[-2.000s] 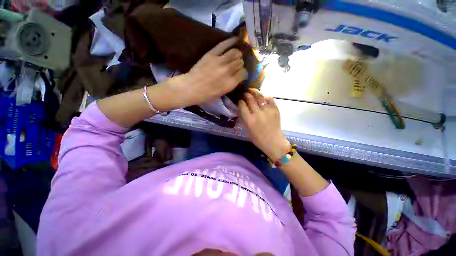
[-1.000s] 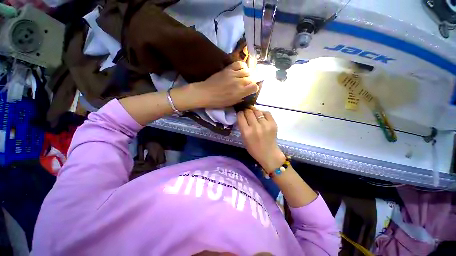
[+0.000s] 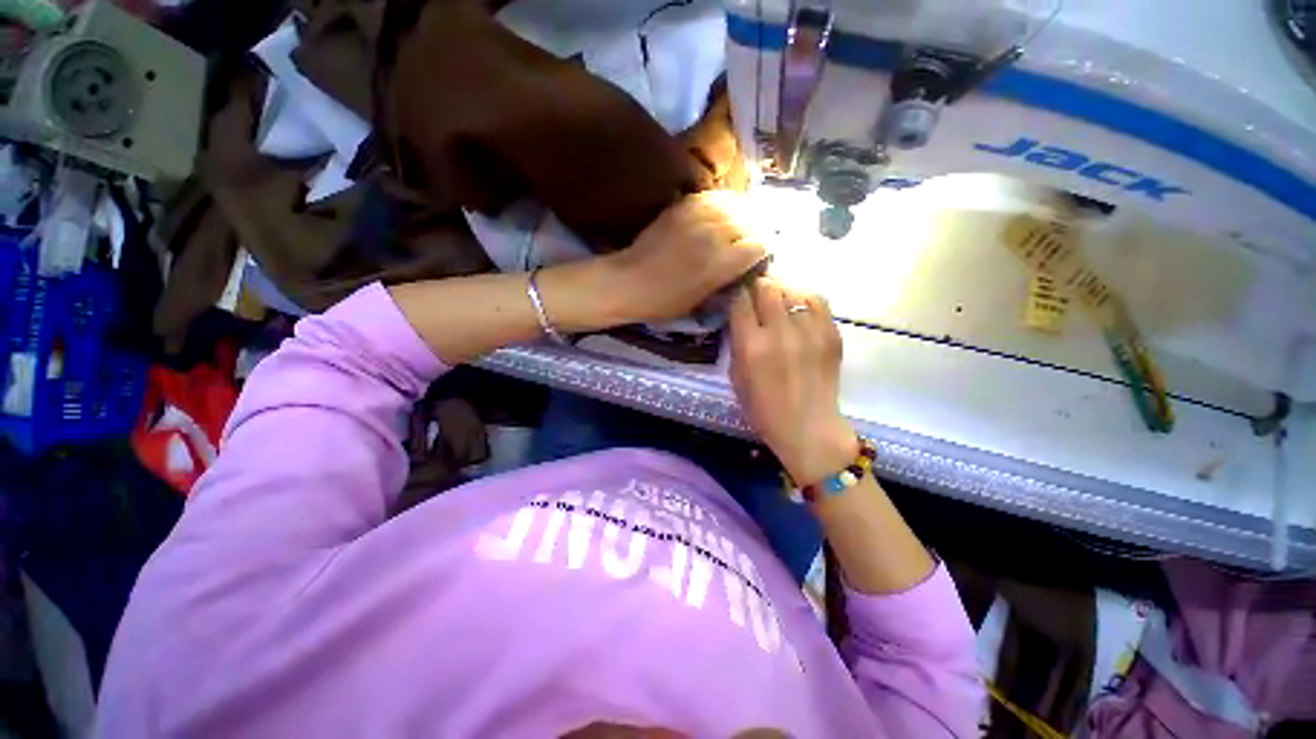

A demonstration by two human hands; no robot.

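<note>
A brown garment (image 3: pixel 541 123) with white parts (image 3: pixel 657 65) lies heaped left of the needle of the white sewing machine (image 3: pixel 953 108). My left hand (image 3: pixel 690 260) has its fingertips pinched on the cloth just in front of the brightly lit presser foot area. My right hand (image 3: pixel 787 354) is close beside it, its fingertips pinching the cloth's edge near the left fingertips. The edge between the fingers is small and partly hidden. The needle tip is lost in the lamp's glare.
Green-and-orange snips (image 3: pixel 1140 375) and yellow printed paper (image 3: pixel 1046 296) lie on the machine bed (image 3: pixel 938 375) at right. A beige machine (image 3: pixel 108 94), a blue basket (image 3: pixel 65 347) and a red-and-white bag (image 3: pixel 181 426) are at left. Pink cloth (image 3: pixel 1212 635) is at lower right.
My left hand has moved down from the top of the brown cloth towards my right fingertips. The brown cloth beside the needle has shifted. The view has also moved slightly.
</note>
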